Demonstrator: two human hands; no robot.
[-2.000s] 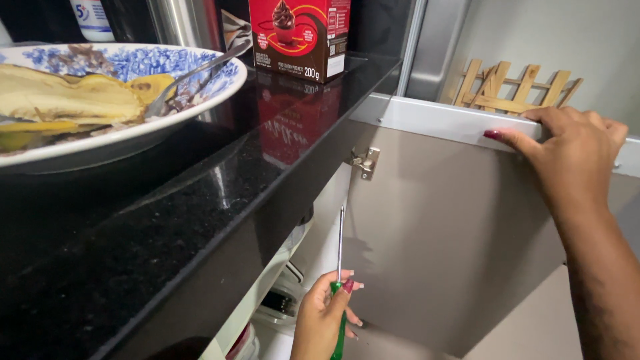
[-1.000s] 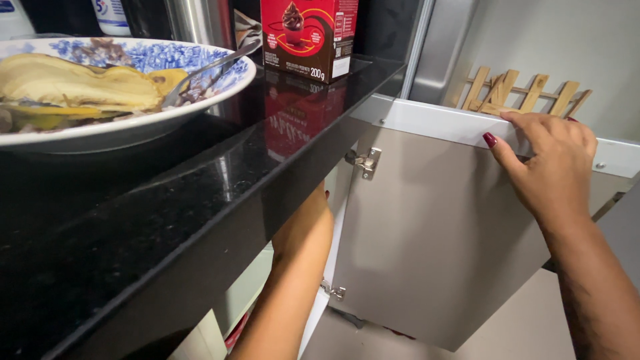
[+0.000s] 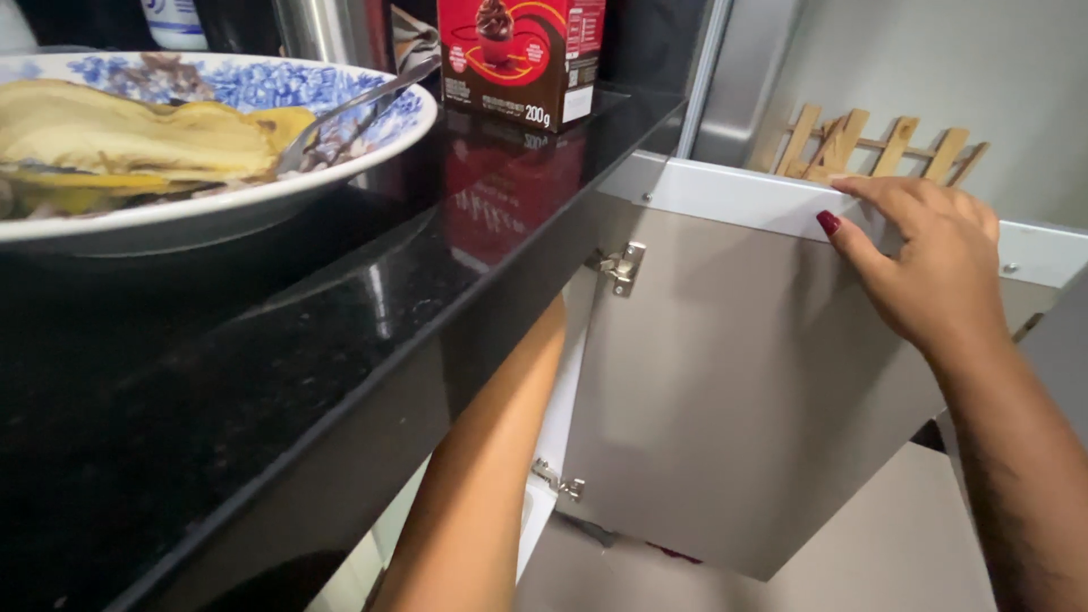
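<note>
My right hand (image 3: 935, 255) grips the white top edge of an open cabinet door (image 3: 748, 374), thumb on the near face and fingers over the top. My left forearm reaches up under the black stone countertop (image 3: 340, 408), which hides the left hand and whatever it holds. An upper metal hinge (image 3: 622, 269) and a lower metal hinge (image 3: 559, 481) join the door to the cabinet side. No screwdriver shows now.
On the countertop stand a blue-and-white plate (image 3: 374, 170) with banana peels and a spoon, a red cocoa box (image 3: 518, 59), and a metal container (image 3: 336, 34). A wooden slatted rack (image 3: 888, 144) is behind the door.
My left hand, which held a green-handled screwdriver beside the door two seconds ago, has moved up and out of sight under the countertop. My right hand stays on the door's top edge.
</note>
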